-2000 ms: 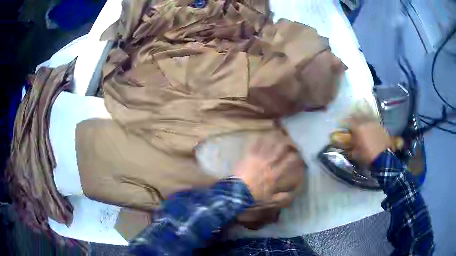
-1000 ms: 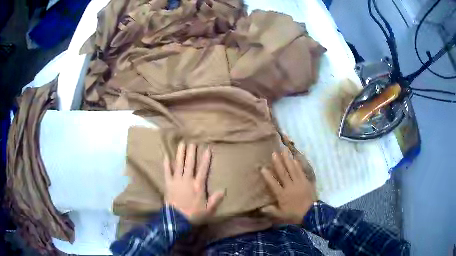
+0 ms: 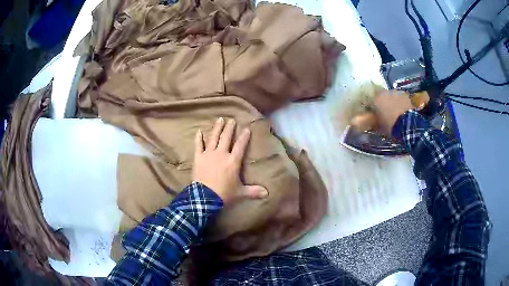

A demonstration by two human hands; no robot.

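Observation:
A brown garment piece (image 3: 251, 167) lies over the right part of the white padded sleeve board (image 3: 75, 173), its right end hanging in a loose fold. My left hand (image 3: 220, 167) lies flat on it with fingers spread, holding nothing. My right hand (image 3: 388, 111) is closed on the orange-brown handle of the steam iron (image 3: 377, 146) at the right, by the iron rest (image 3: 404, 75). My right fingers are partly blurred. The iron's pointed front faces left, apart from the garment piece.
A crumpled heap of brown pieces (image 3: 178, 61) covers the far side of the white table cover (image 3: 357, 195). Long brown folds (image 3: 22, 179) hang over the board's left end. Dark hose and cables (image 3: 427, 50) rise behind the iron. Speckled floor shows at lower right.
My right hand has left the garment piece and taken hold of the iron, whose front now points left. My left hand has moved up and slightly right on the cloth.

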